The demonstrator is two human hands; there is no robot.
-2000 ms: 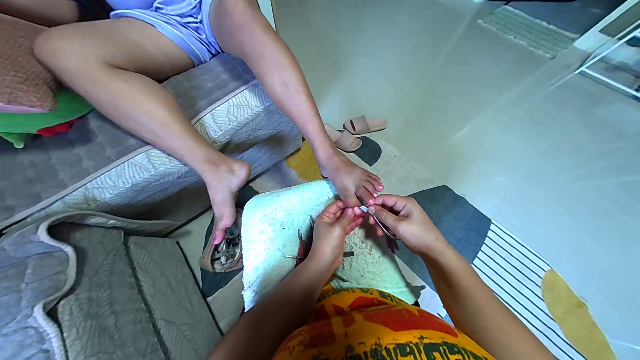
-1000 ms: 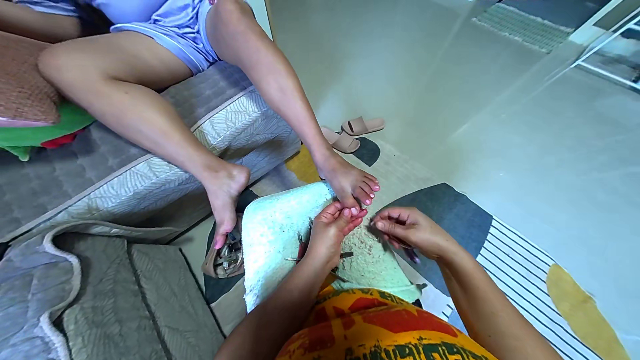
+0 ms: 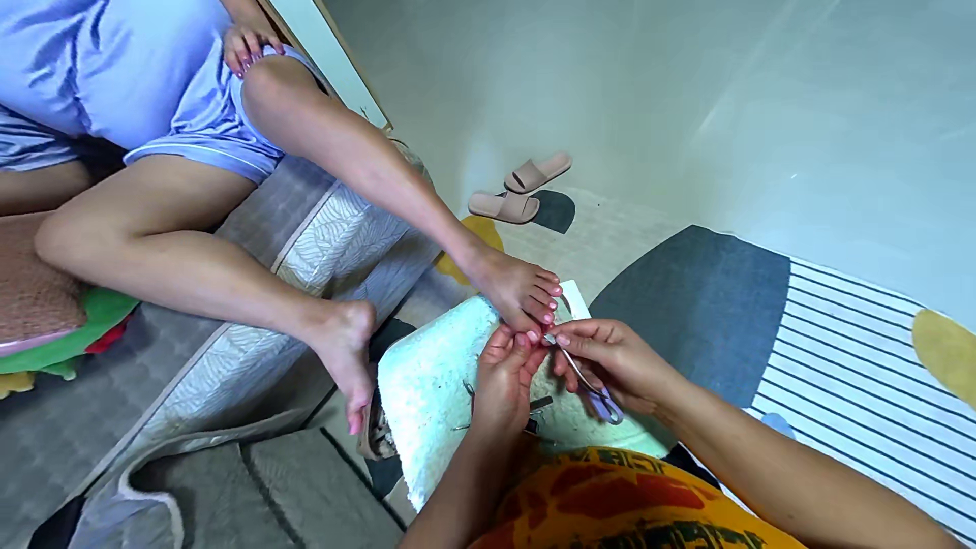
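Observation:
Another person's bare foot (image 3: pixel 512 286) rests at the edge of a pale green towel (image 3: pixel 435 366) over my lap. My left hand (image 3: pixel 507 377) has its fingers closed on the big toe of that foot. My right hand (image 3: pixel 610 358) pinches a slim metal tool (image 3: pixel 576 367), its tip by the same toe; its exact kind is unclear. A purple-handled item (image 3: pixel 606 406) hangs under my right hand, and whether it belongs to the same tool I cannot tell. Several dark metal tools (image 3: pixel 540 404) lie on the towel beside my left wrist, partly hidden.
The person sits on a grey quilted mattress (image 3: pixel 305 191), the other foot (image 3: pixel 347 354) lowered beside the towel. Beige slippers (image 3: pixel 505 207) stand on the patterned rug (image 3: pixel 686 305) beyond. A folded grey cushion or pad (image 3: pixel 282 488) is at lower left. A white piece (image 3: pixel 573 300) shows behind the toes.
My right hand was apart from the toes a second ago, and is back at the big toe with the metal tool. My left hand stays at the toe. The other person's hand now shows on the knee.

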